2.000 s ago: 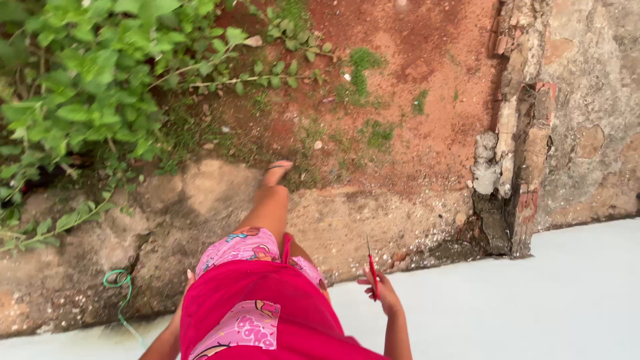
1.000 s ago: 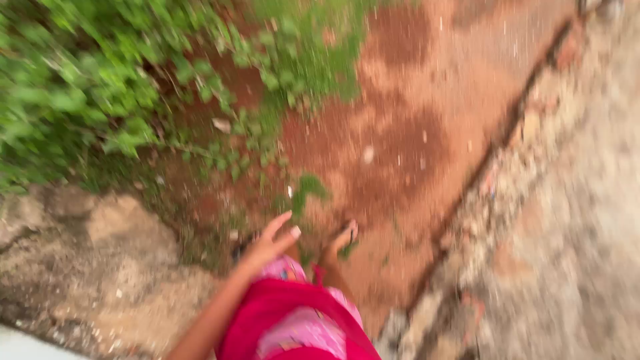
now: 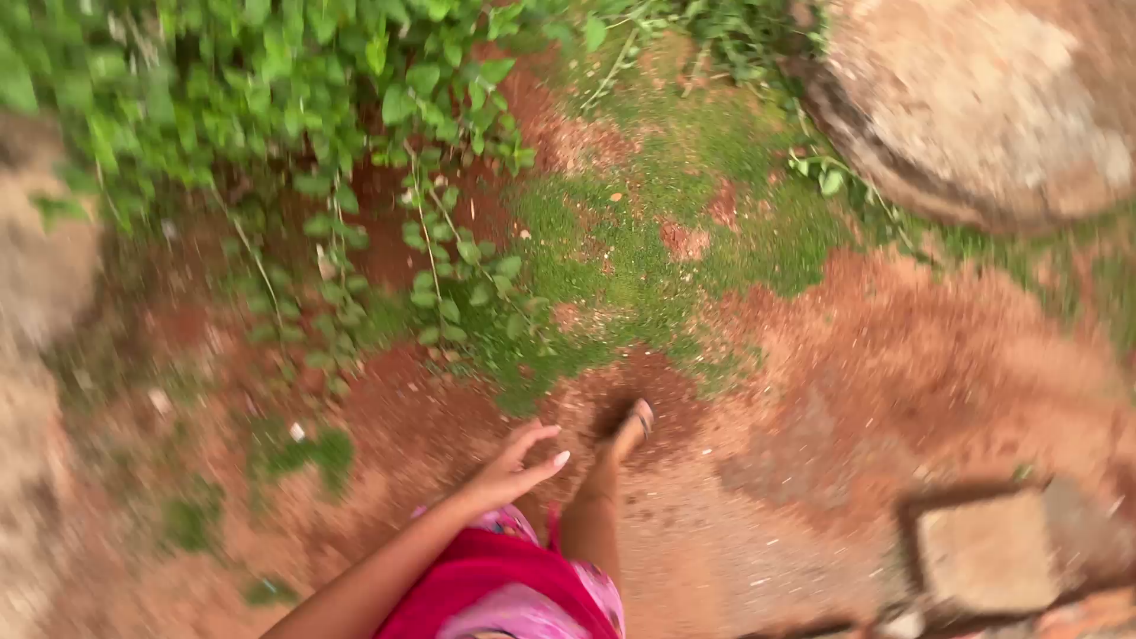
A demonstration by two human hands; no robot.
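My left hand hangs in front of my body at lower centre, thumb and fingers apart, with nothing in it. Below it are my pink top and patterned pink shorts. My sandalled foot is on the red soil, a little right of the hand. My right hand is out of the frame, so what it holds is hidden.
Leafy green bushes with trailing stems fill the upper left. Patchy grass grows ahead on the red soil. A round concrete slab lies at upper right, a square block at lower right. A blurred rocky edge runs along the left.
Two seconds ago my right hand held red-handled scissors; it is now out of view. My left hand has come forward. The view has moved from the pale floor and rough ledge onto soil and grass.
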